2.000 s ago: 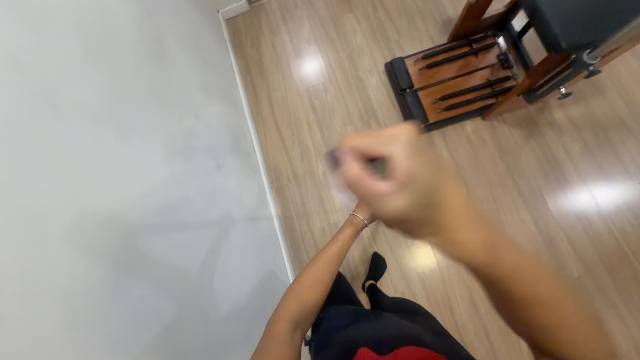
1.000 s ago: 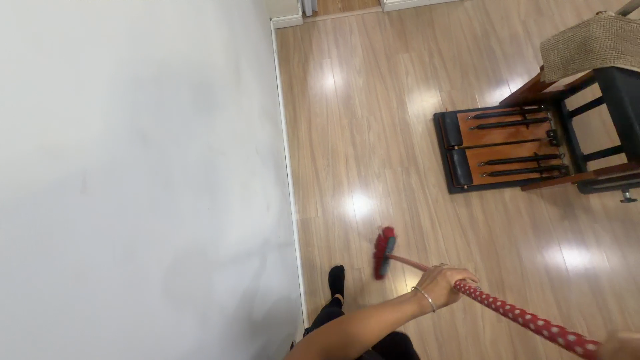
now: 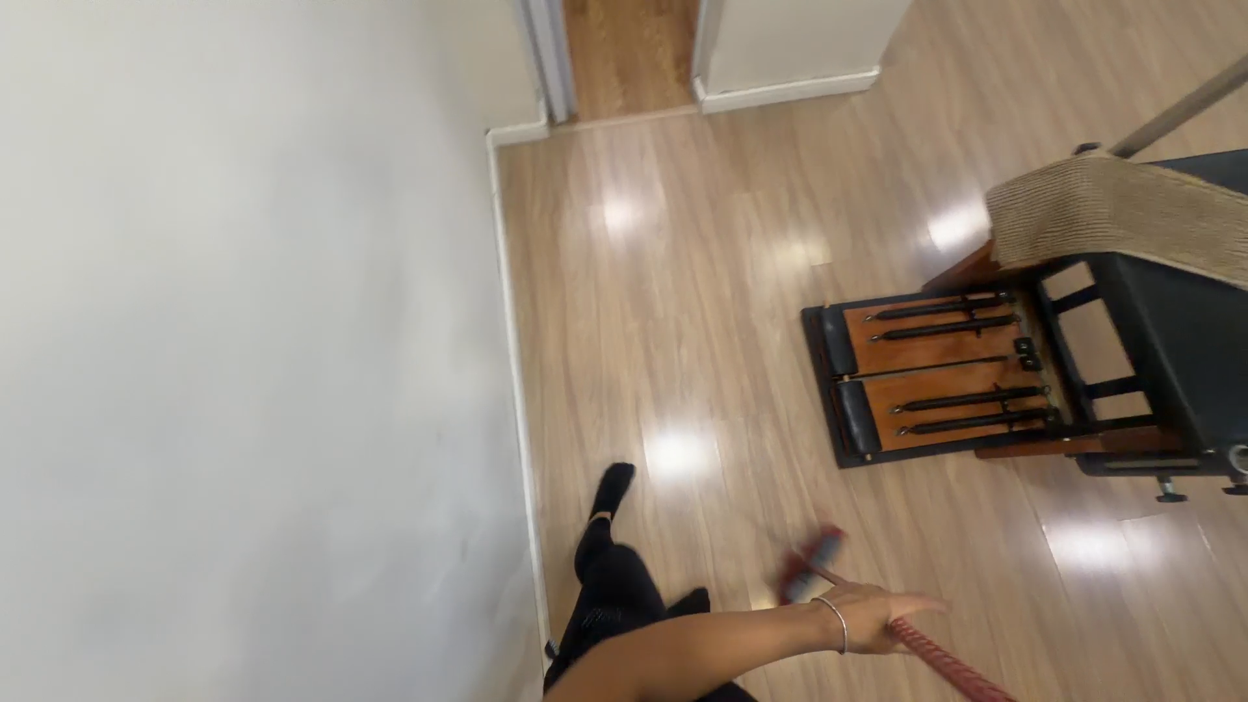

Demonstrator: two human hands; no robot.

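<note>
My left hand (image 3: 868,619), with a thin bracelet at the wrist, holds the red patterned handle (image 3: 941,663) of a broom near the bottom of the view. Its thumb side points to the right. Just beyond the hand, the blurred red and grey broom head (image 3: 811,565) is low over the wood-look floor, right of my feet; whether it touches the floor cannot be told. The handle runs out of view at the lower right. My right hand is out of view.
A long white wall with a baseboard (image 3: 512,361) runs along the left. A doorway (image 3: 632,58) opens at the top. On the right stands a Pilates chair with black springs and pedals (image 3: 858,417), a ribbed beige cloth (image 3: 1092,210) over it. My black-socked foot (image 3: 614,487) is near the wall.
The broom head has moved right, away from the wall and closer to the Pilates chair. My right hand, partly seen at the right edge a second ago, has left view.
</note>
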